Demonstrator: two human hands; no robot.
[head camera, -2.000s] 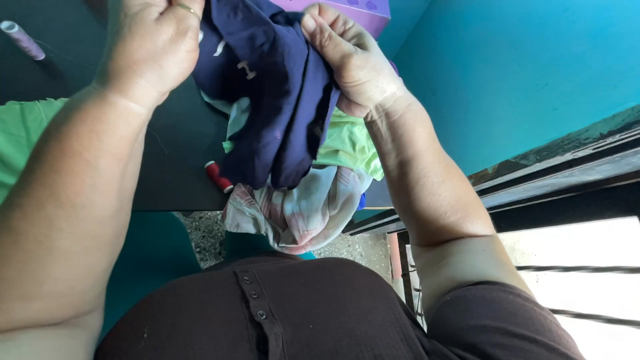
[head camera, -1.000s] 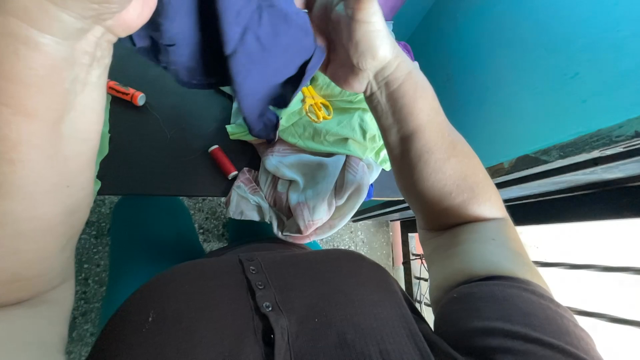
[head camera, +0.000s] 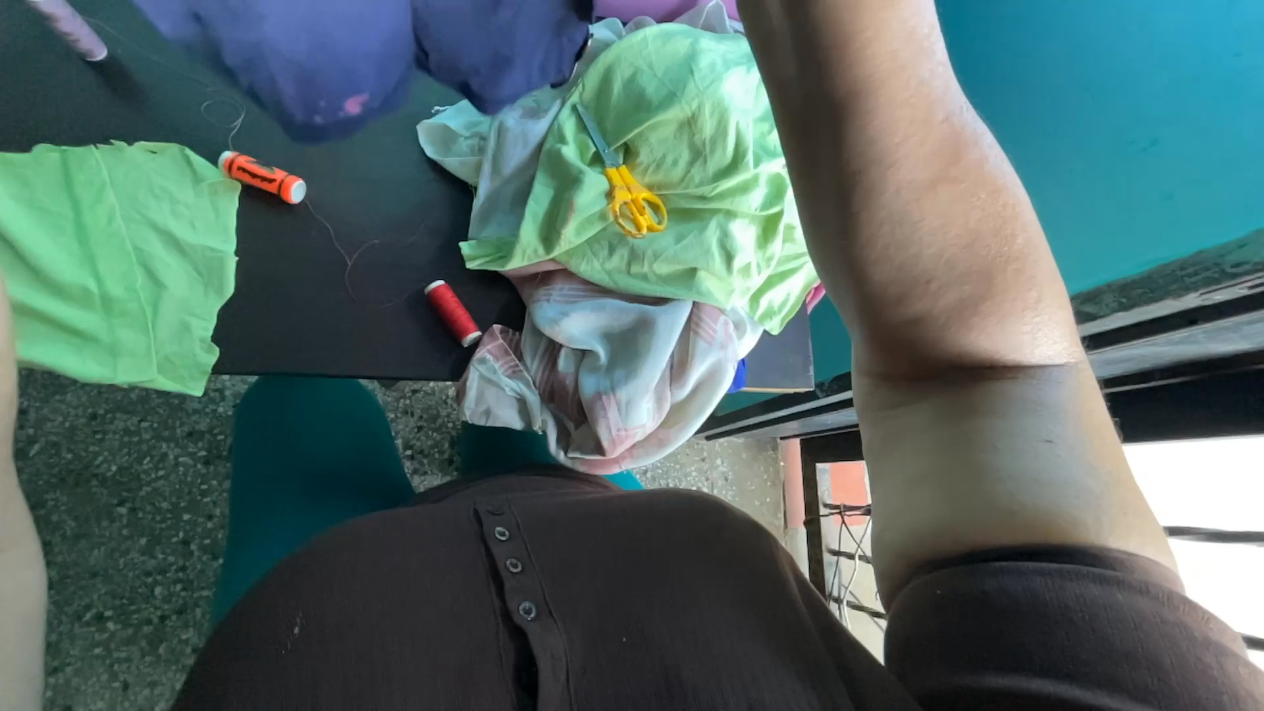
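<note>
Both of my hands are out of the frame past its top edge; only my right arm and a strip of my left arm show. A navy blue cloth (head camera: 326, 59) hangs in at the top left, and what holds it is hidden. Scissors with yellow handles (head camera: 632, 202) lie on a light green cloth (head camera: 691, 148), part of a fabric heap at the table's right. Below it a white and pink sheer cloth (head camera: 622, 365) droops over the table edge. A red thread spool (head camera: 453, 313) and an orange thread spool (head camera: 262, 178) lie on the dark table (head camera: 326, 326).
Another light green cloth (head camera: 118, 267) overhangs the front edge at the left. A pale lilac spool (head camera: 71, 28) is at the top left. Loose thread trails by the orange spool. A teal wall (head camera: 1116, 118) and a dark metal window frame (head camera: 1175, 365) stand at the right.
Both hands, partly visible before, have gone out past the top edge. The navy cloth has moved up and left, uncovering more of the light green cloth and the scissors.
</note>
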